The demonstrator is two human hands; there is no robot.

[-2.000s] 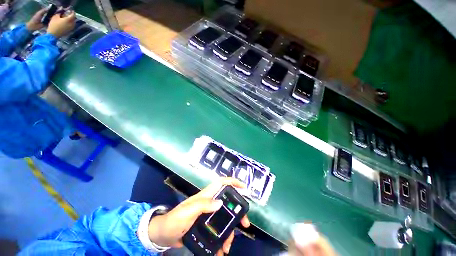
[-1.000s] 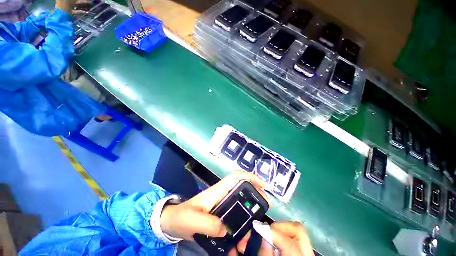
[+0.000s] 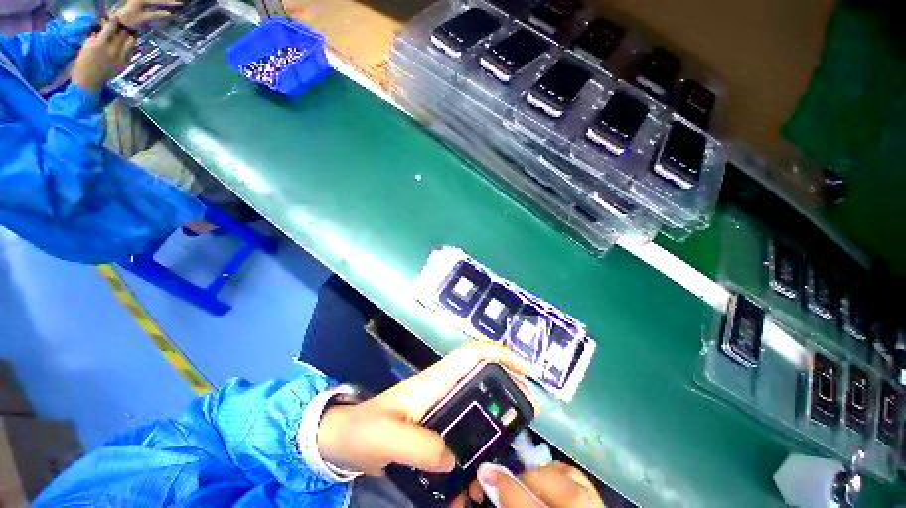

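Note:
A black device housing with a square window outline and a small green spot is held over the bench's front edge. My left hand grips it from the left, with the thumb on its face. My right hand is at its lower right, partly cut off by the bottom edge, with a white wipe at the fingertips against or close to the housing. A white-edged sheet of dark square-ringed pieces lies on the green bench just beyond my hands.
Stacked clear trays of black devices stand at the back. A lower tray with devices and a white bottle are at right. A blue parts bin is at back left. A person in a blue smock sits beside a blue stool.
From two seconds ago, my right hand has come in from the right with the wipe to the housing. Since one second ago it has shifted slightly lower. The coworker's arms have moved.

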